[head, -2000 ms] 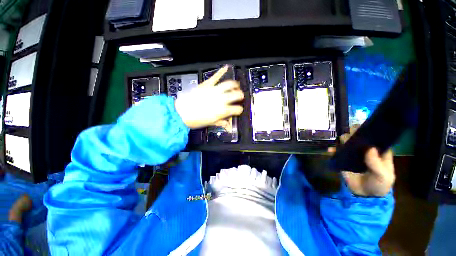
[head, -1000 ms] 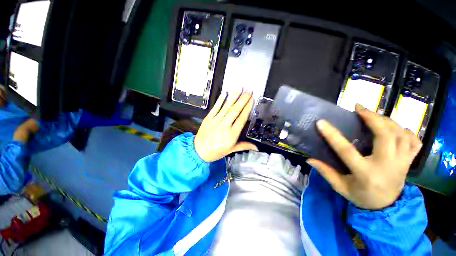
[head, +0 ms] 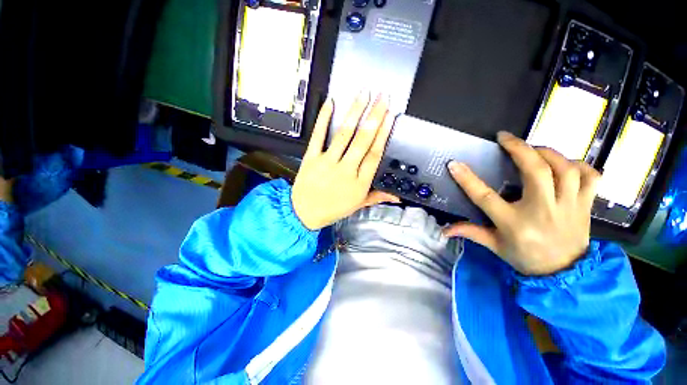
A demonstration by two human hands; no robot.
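Observation:
A phone with a grey back cover (head: 441, 162) lies sideways against my lap at the tray's near edge, camera rings at its left end. My right hand (head: 538, 210) is spread on its right part, fingertips and thumb at its edges. My left hand (head: 339, 169) has its fingers flat over the lower end of a covered smartphone (head: 377, 56) in the tray; its thumb is near the camera end of the sideways phone. Whether it grips that phone cannot be told. The phone tray (head: 482, 68) is black.
Open phones with yellow-edged white rectangles stand in the tray at left (head: 271, 60) and right (head: 569, 113), with another farther right (head: 633, 162). Shiny blue film (head: 676, 204) is at the right edge. Another person's blue sleeve (head: 45, 180) is at far left.
The grey cover, before held tilted over the open phone by my right hand, now lies aligned on it with its camera rings showing. The head view has shifted closer.

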